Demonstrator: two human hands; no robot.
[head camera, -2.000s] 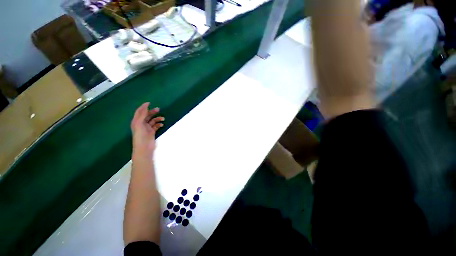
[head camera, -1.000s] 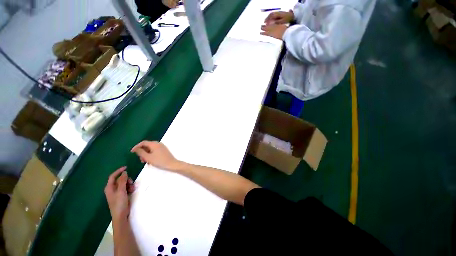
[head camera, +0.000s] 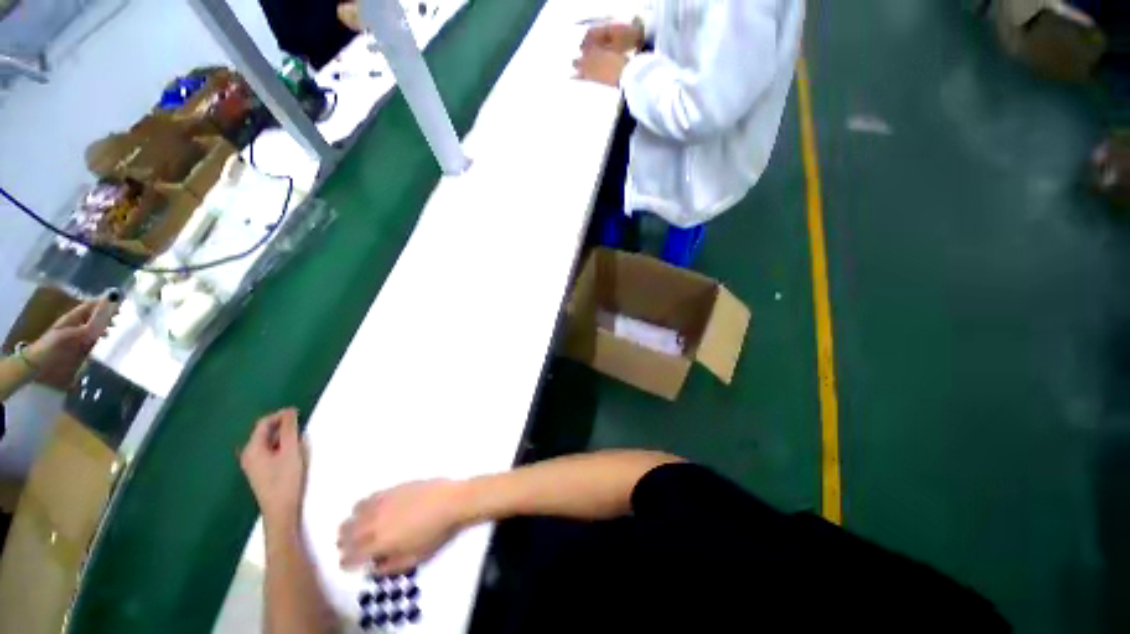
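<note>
Several dark round dots (head camera: 390, 601) lie in rows on the white bench (head camera: 459, 310), near the bottom edge of the view. My right hand (head camera: 403, 526) is palm down over the bench, with its fingers at the upper edge of the dots. Its fingertips are partly hidden, and I cannot tell if it holds anything. My left hand (head camera: 274, 464) is raised at the bench's left edge beside the conveyor, fingers bent towards the thumb. No object shows clearly in it.
A green conveyor (head camera: 267, 334) runs left of the bench. A grey post (head camera: 421, 99) stands at the bench edge. An open carton (head camera: 644, 328) is on the floor at right. A person in white (head camera: 706, 112) is at the far bench. Another person's hand (head camera: 62, 347) holds a pale piece at left.
My right hand has moved down from near my left hand to the dots. The view has shifted, showing more dots. Another person's hand has appeared at the left edge.
</note>
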